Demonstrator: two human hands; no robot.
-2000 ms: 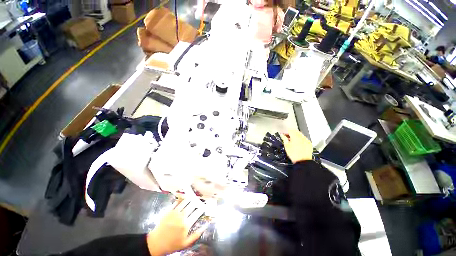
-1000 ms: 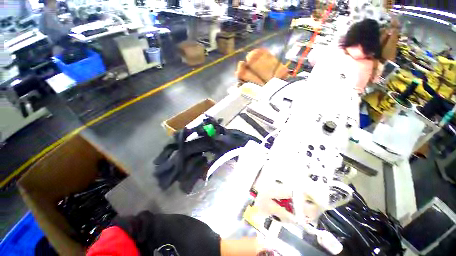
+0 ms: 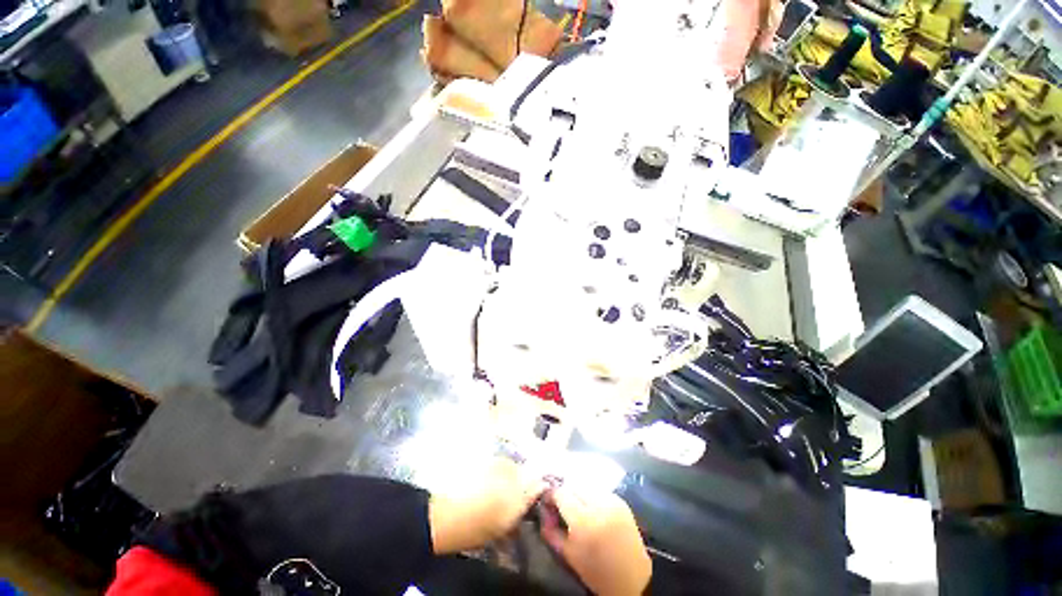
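My left hand (image 3: 480, 510) and my right hand (image 3: 600, 538) meet just in front of the needle area of the white sewing machine (image 3: 582, 256). Their fingertips are close together around a small dark, reddish patch. Glare and blur hide whether they grip a piece. A red mark (image 3: 543, 392) shows on the machine above them. Black strips with shiny pale lines (image 3: 757, 402) lie in a tangled bundle right of the machine. Black fabric pieces (image 3: 268, 338) lie heaped left of it, with a green item (image 3: 353, 233) on top.
A white curved band (image 3: 359, 320) arcs over the black heap. An open carton (image 3: 309, 198) stands behind the heap; another carton (image 3: 52, 402) with dark pieces is at the left edge. A grey-screened panel (image 3: 906, 359) and white paper (image 3: 891, 538) are at the right.
The view has swung back from the left cartons to the machine. My left hand has moved from the glossy table patch to the needle area. My right hand has left the strip bundle and joined it.
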